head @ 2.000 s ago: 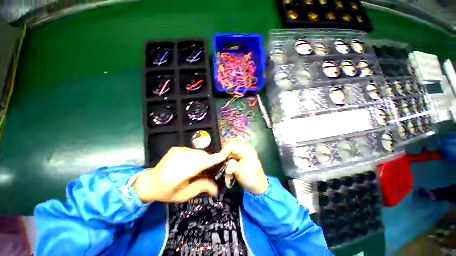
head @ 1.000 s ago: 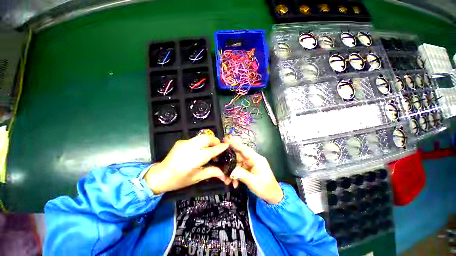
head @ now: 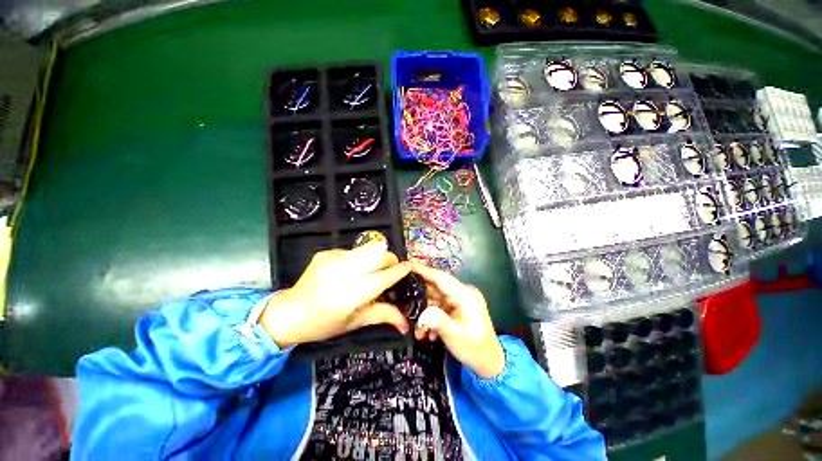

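Note:
A dark round unit [head: 410, 295] is held upright between my two hands, above the near end of the black compartment tray [head: 325, 169]. My left hand [head: 341, 295] grips its left side with thumb and fingers. My right hand [head: 458, 317] holds its right side with bent fingers. A gold-yellow round part [head: 370, 239] shows just past my left fingers in a tray pocket, partly hidden. The tray's upper pockets hold black round units, the far ones with blue, white, pink or red wires. The two units in the third row show no coloured wire.
A blue parts bin [head: 397, 110] of tangled wires stands right of the tray. Loose wires [head: 431, 216] and a thin pale stick [head: 486, 194] lie nearer. Clear blister trays [head: 586, 214] fill the right. A black pocket tray [head: 642, 383] and red bin [head: 730, 326] are lower right.
Since two seconds ago the unit has turned in my hands, so its dark round face shows more. My left hand now covers much of the gold-yellow part. The view has shifted slightly.

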